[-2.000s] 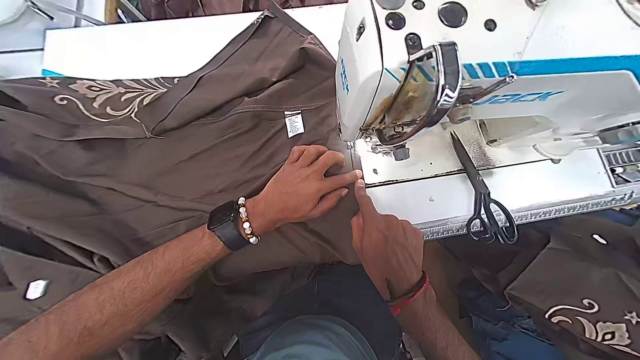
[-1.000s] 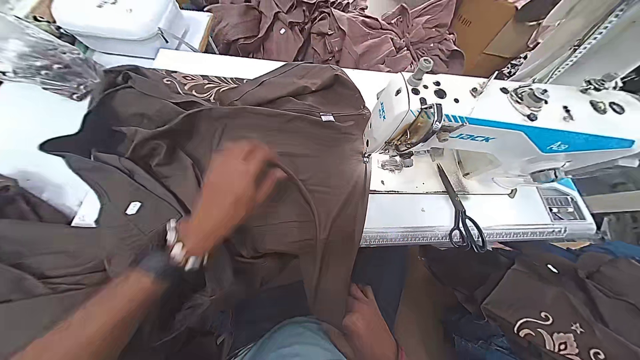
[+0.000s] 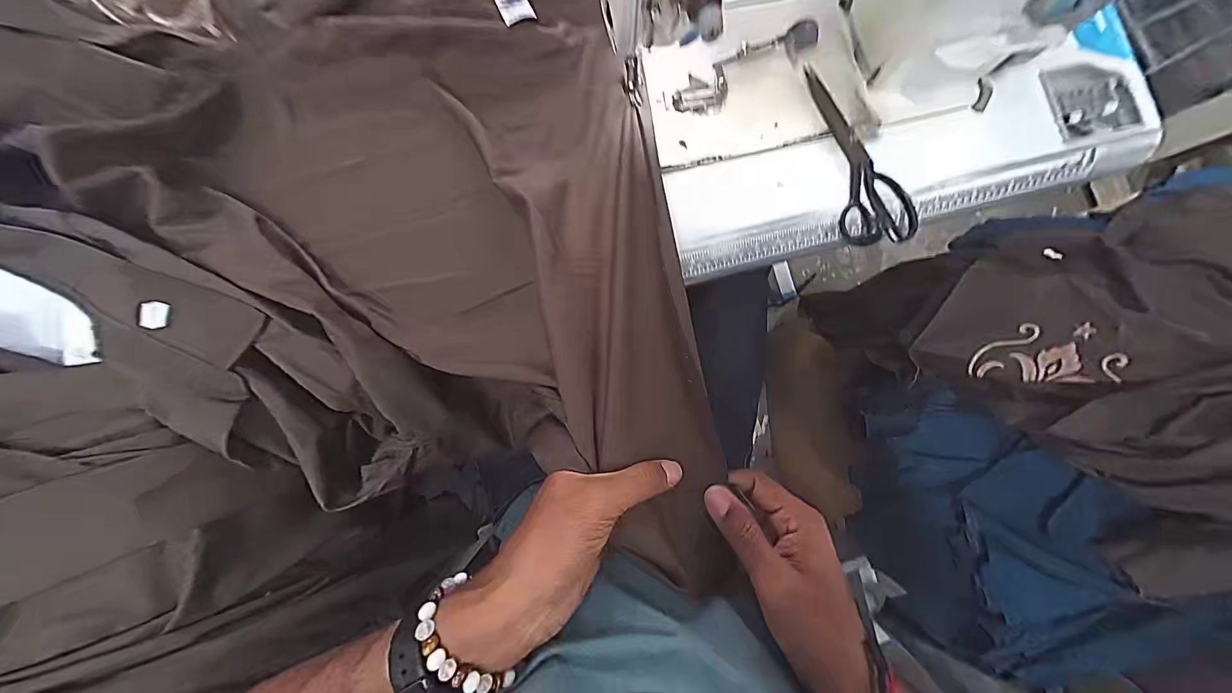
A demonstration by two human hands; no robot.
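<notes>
Brown fabric of a garment (image 3: 414,221) covers the left and middle of the view and runs down from the sewing machine's presser foot (image 3: 631,82) toward my lap. My left hand (image 3: 558,558), with a beaded bracelet and a watch strap at the wrist, grips the fabric low down, its thumb on top. Close by on the right, my right hand (image 3: 784,568) pinches the fabric's right edge between thumb and fingers. The cloth is drawn into long folds between the presser foot and my hands. Black-handled fabric shears (image 3: 859,164) lie on the white machine bed (image 3: 751,207).
At the right, a pile holds a brown embroidered garment piece (image 3: 1020,327) and blue fabric (image 3: 953,481). A control panel (image 3: 1088,101) sits at the machine bed's right end. More brown fabric (image 3: 115,539) with a small white sticker (image 3: 154,315) lies at the left.
My left hand was by the presser foot, then over the middle of the garment; now it grips the fabric lower down. My right hand has moved from the presser foot down to the fabric's edge.
</notes>
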